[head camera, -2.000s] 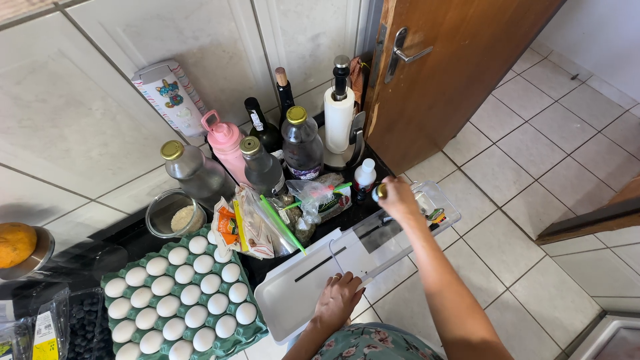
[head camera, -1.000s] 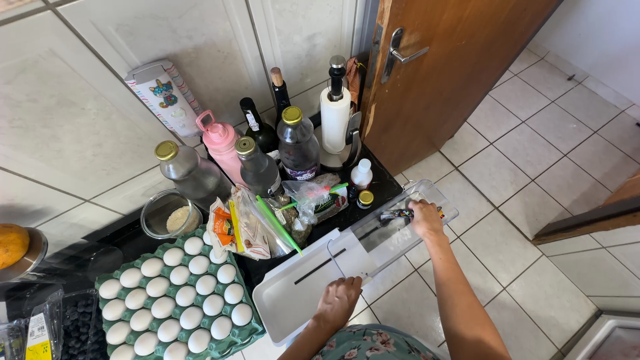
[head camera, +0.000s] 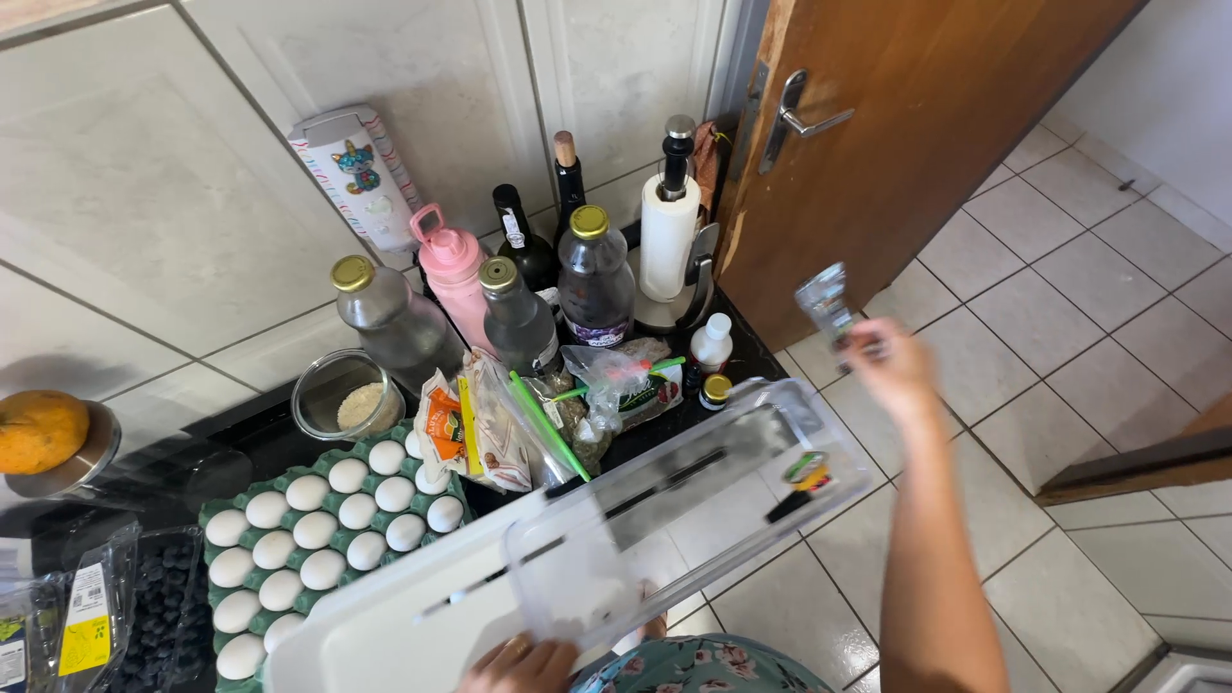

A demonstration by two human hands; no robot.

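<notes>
My right hand, blurred, holds up a small clear plastic packet beyond the far right end of a long clear plastic bin. Inside that bin lies a small colourful packet with a dark part. My left hand rests at the near edge of the clear bin, over a white tray; its fingertips are partly hidden. A small jar with a yellow lid and a white-capped bottle stand on the dark counter behind the bin.
Eggs in a green carton sit at left. Behind are opened food bags, a glass bowl of grains, glass bottles, a pink bottle and a paper towel roll. A wooden door stands at right.
My right hand has lifted out of the bin, up and to the right, with the clear packet. The yellow-lidded jar, in or near my right hand two seconds ago, stands on the counter.
</notes>
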